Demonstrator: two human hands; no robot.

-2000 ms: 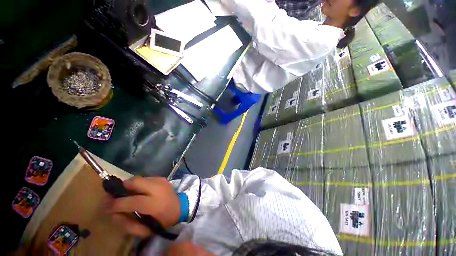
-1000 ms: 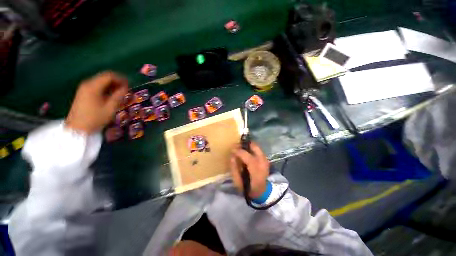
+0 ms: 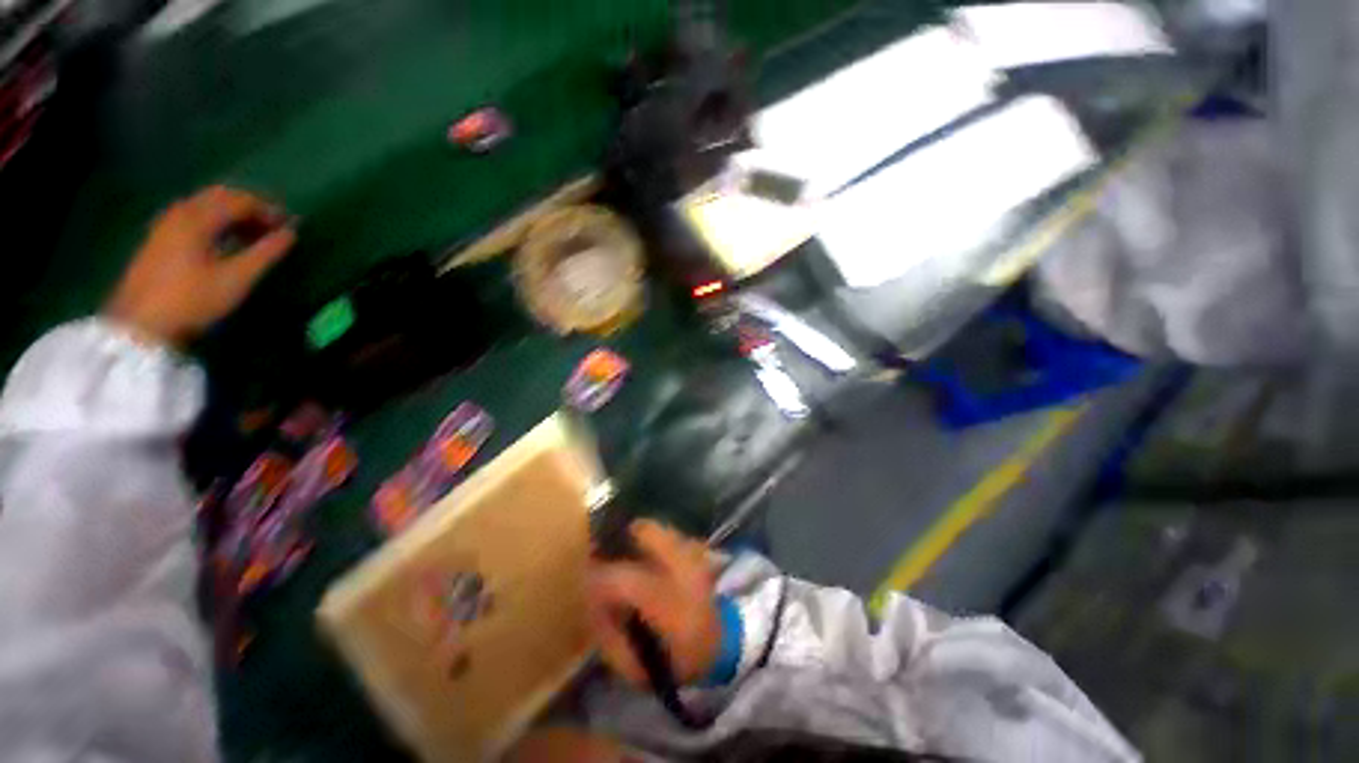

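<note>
My right hand, with a blue wristband, is closed around the black handle of the soldering iron at the right side of the work board. The iron's metal shaft points up and is blurred. One small module lies on the board, also blurred. My left hand is over the bench at the upper left with its fingers curled. Blur hides whether it holds anything. Several orange and pink modules lie left of the board, and a single module lies beyond it.
A black case with a green sticker and a tan bowl of pale bits stand beyond the board. Shiny tools, a black stand and white papers are at right. Another person's white sleeve is beyond a blue stool.
The view has swung from the right side across the bench. Since one second ago, my left hand has moved away from the grouped modules towards the far left. My right hand still holds the iron.
</note>
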